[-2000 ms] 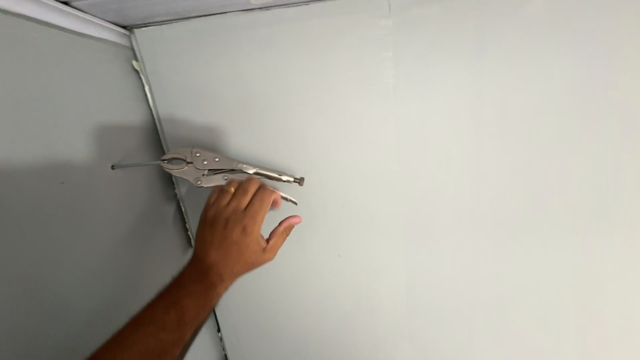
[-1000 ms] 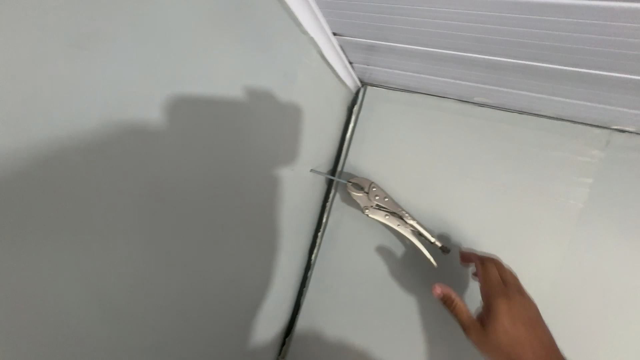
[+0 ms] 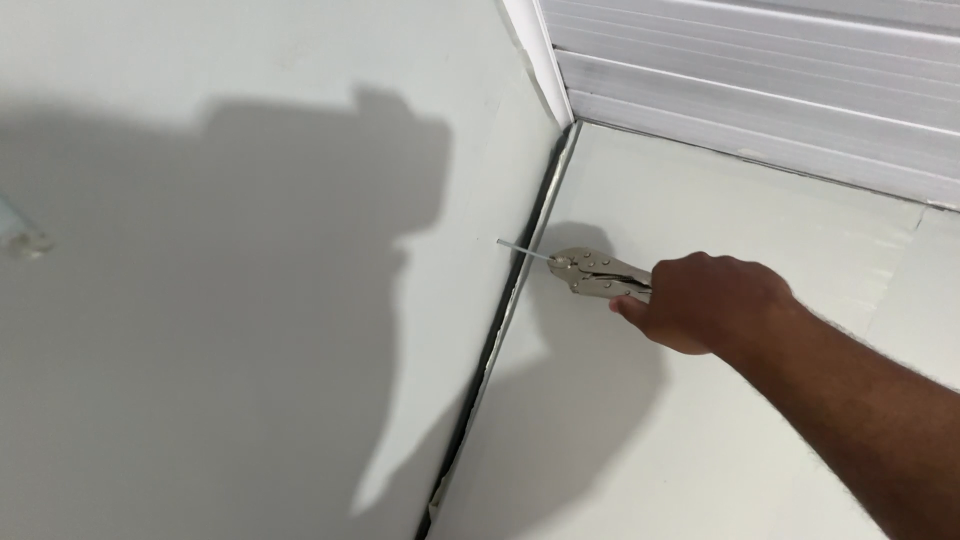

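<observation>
My right hand (image 3: 712, 304) is closed around the handles of metal locking pliers (image 3: 600, 271), coming in from the lower right. The jaws grip one end of a thin metal rod (image 3: 517, 247). That rod spans the dark gap at the wall corner, its far end against or close to the left wall panel; contact cannot be told. My left hand is out of view.
A dark vertical gap (image 3: 498, 337) with a rough edge runs down between the left wall panel (image 3: 300, 262) and the right wall panel (image 3: 735, 435). Above is a white ribbed ceiling (image 3: 750, 82) with white trim (image 3: 540, 60). A blurred pale object (image 3: 22, 232) shows at the left edge.
A second ago my right hand was apart from the pliers, below and right of them; now it grips their handles. The hand seen near them two seconds ago is out of view.
</observation>
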